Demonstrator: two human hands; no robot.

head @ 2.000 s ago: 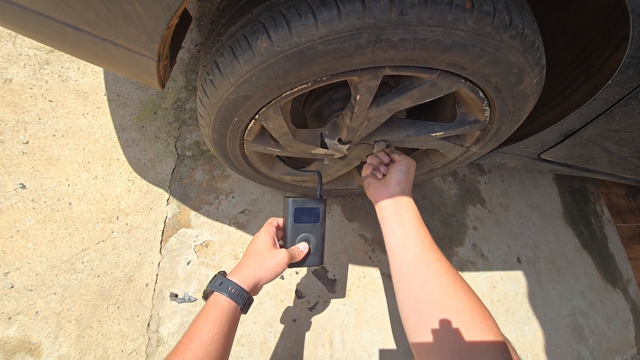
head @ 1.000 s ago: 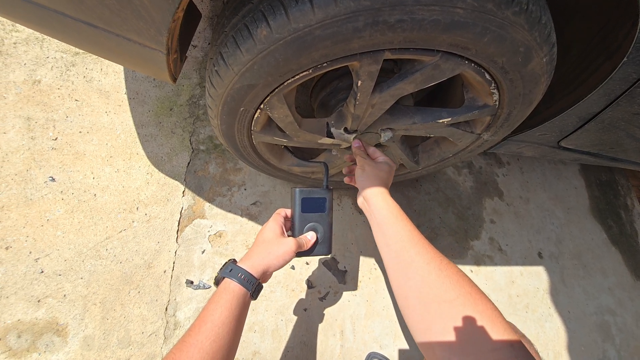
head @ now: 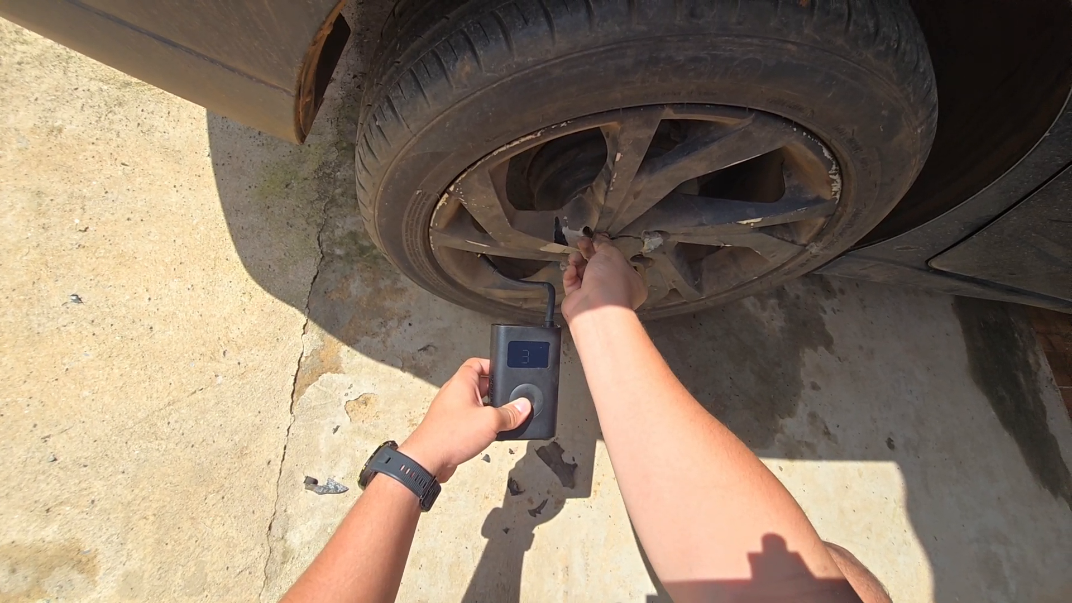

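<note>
My left hand [head: 469, 419] grips a black portable tire inflator [head: 526, 423], its thumb on the round control pad below the lit display. A short black hose [head: 549, 303] runs from the inflator's top toward the lower left of the alloy wheel rim [head: 632, 167]; its far end is hidden among the spokes. My right hand [head: 605, 280] is at the hub, fingertips against a broken, jagged piece of the center cover [head: 578, 233]. Whether those fingers grip the piece or only touch it cannot be told. The rubber tire [head: 670, 63] surrounds the rim.
A car body panel [head: 193, 59] juts in at the upper left, with a dark sill [head: 997, 243] at the right. Small dark broken fragments [head: 557, 465] lie on the cracked concrete [head: 167, 335] below the inflator. A silvery scrap [head: 327, 486] lies near my watch.
My right hand has moved left across the hub, from the right side of the center to the broken cover piece. The inflator stays in my left hand, and its display now shows a lit figure.
</note>
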